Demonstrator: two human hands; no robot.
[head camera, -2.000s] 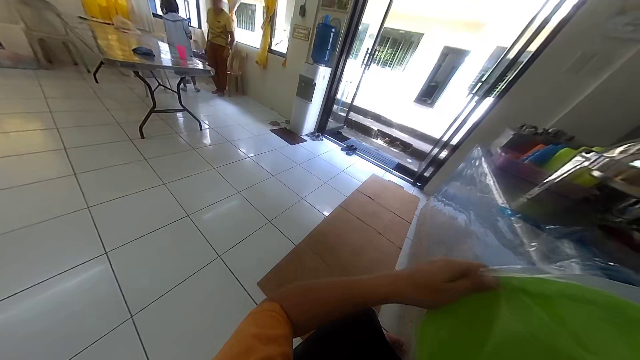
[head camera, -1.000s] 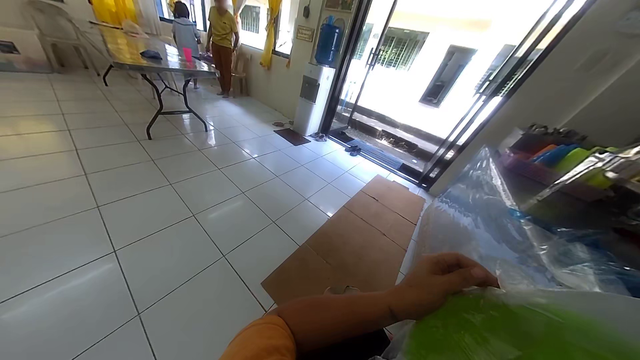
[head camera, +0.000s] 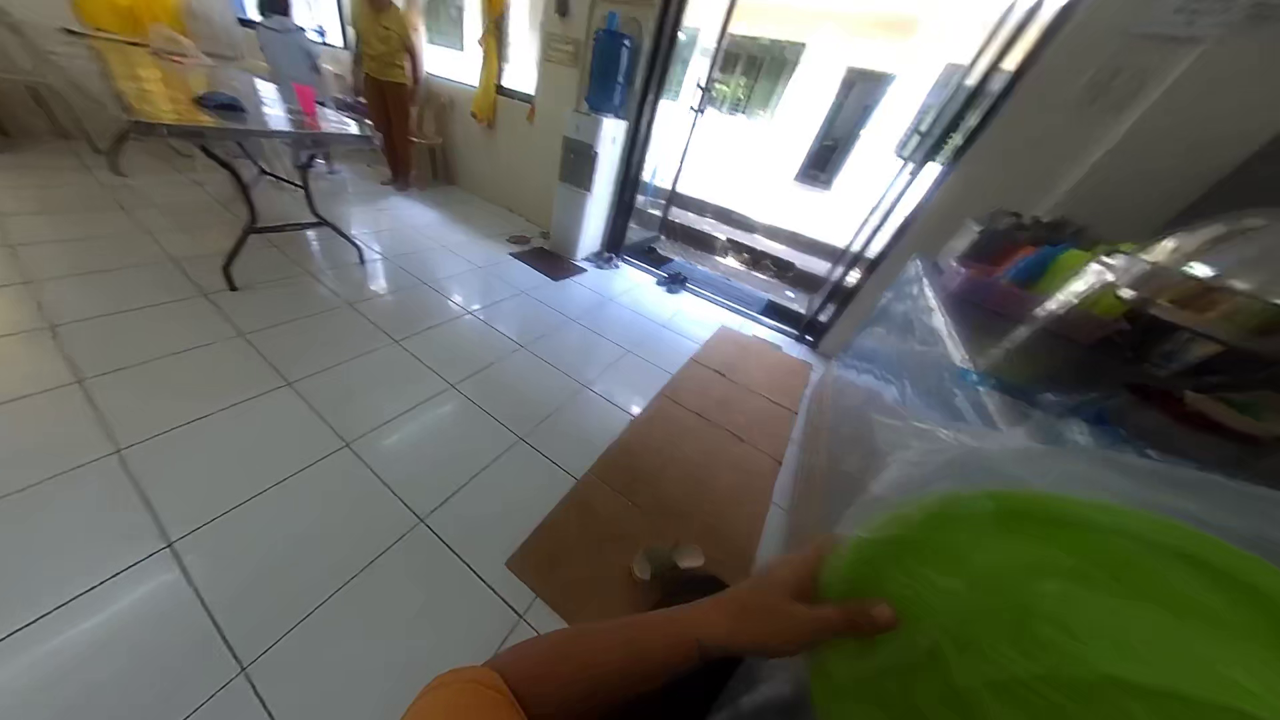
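My left hand (head camera: 800, 612), at the end of a bare forearm with an orange sleeve, is at the left rim of a large round green plastic piece (head camera: 1050, 610), a lid or a basin. One digit lies over its surface and the others are at its edge. Clear plastic sheeting (head camera: 900, 400) spreads behind the green piece and beside it. My right hand is not in view.
Brown cardboard (head camera: 690, 450) lies on the white tiled floor beside me. A pink bin (head camera: 985, 290) of colourful items is at the right. Further off are a folding table (head camera: 270, 125), two people, a water dispenser (head camera: 588, 185) and a glass door.
The green piece, under clear plastic a second ago, now shows a broad face over the plastic. My left hand has shifted from the plastic to the left rim of the green piece.
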